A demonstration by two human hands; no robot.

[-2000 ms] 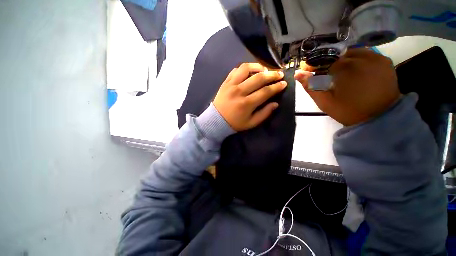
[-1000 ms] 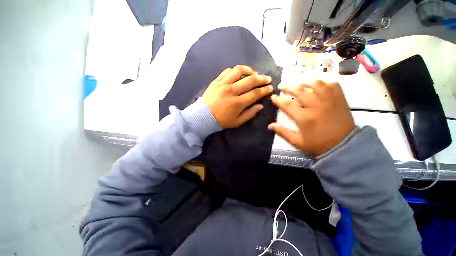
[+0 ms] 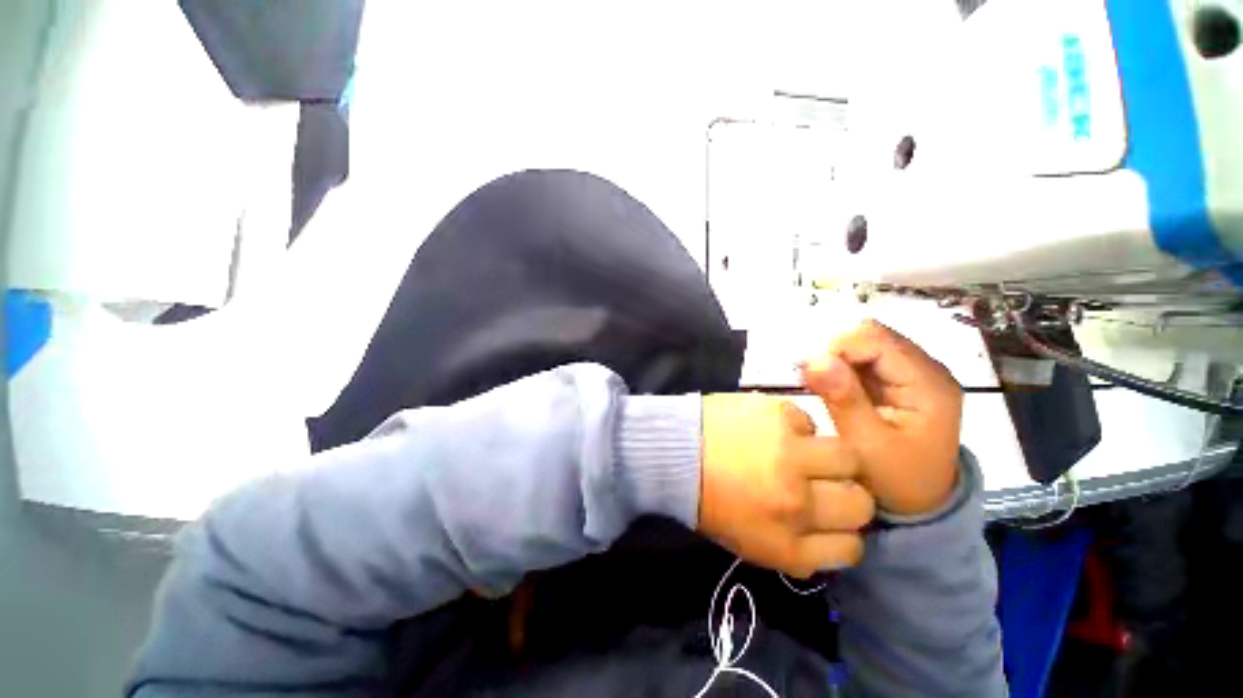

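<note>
The dark fabric panel point(image 3: 545, 259) with a rounded far end lies on the white table and runs down under my left sleeve. My left hand point(image 3: 787, 488) is off the panel's left part, with fingers curled against my right wrist. My right hand point(image 3: 893, 420) is raised just beyond it, fingers bent and thumb near the forefinger. I cannot tell whether either hand holds something small. The white sewing machine point(image 3: 995, 225) with a blue stripe stands at the upper right. Its needle area is not clear.
Dark cut pieces point(image 3: 280, 48) lie at the upper left, and a blue piece point(image 3: 25, 330) at the left edge. A dark phone point(image 3: 1052, 426) lies right of my hands, partly hidden by the machine. A white earphone cord point(image 3: 727, 630) hangs over my chest. A blue crate point(image 3: 1043, 600) is below right.
My hands have left the panel's edge and come together at my right wrist; my left hand moved right. The view has shifted, showing more of the machine's head. The panel remains on the table.
</note>
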